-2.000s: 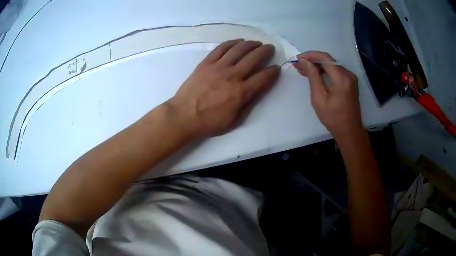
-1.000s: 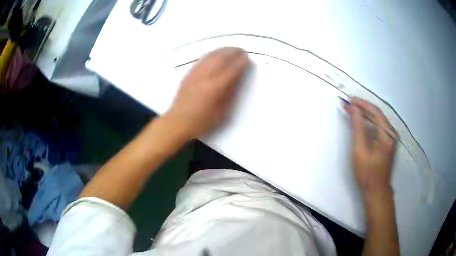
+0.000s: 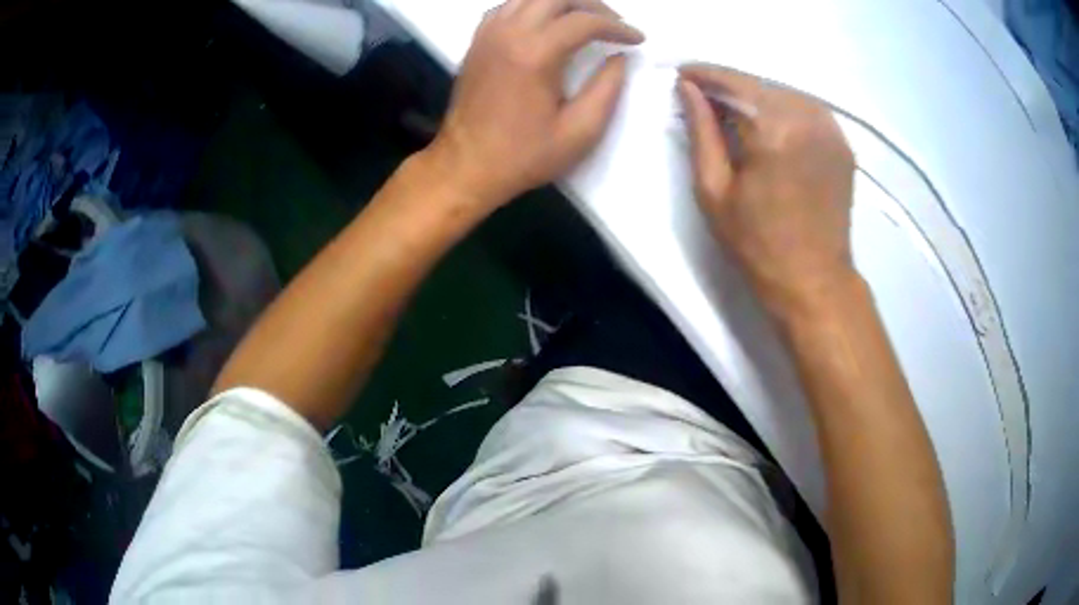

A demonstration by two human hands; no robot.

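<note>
The long, curved cream pattern template lies on the white tabletop, running from under my right hand down the right side. Its edges look dark and there is faint writing on it. My right hand holds a thin, pale marking pen, partly hidden by the fingers; its tip is not clear. My left hand is at the top centre, fingers bent and thumb near the fingertips, at the white surface just left of my right fingertips. Whether it pinches or presses the strip's end cannot be told.
The white table has its near edge running diagonally below my hands. White shreds lie on the dark green floor. A light-blue cloth heap is at the left. Blue cloth also shows at the top right. A dark curved line runs near it.
The view has turned and shifted, so the template now runs down the right and the scissors are out of view. My right hand with the pen has come close to my left hand.
</note>
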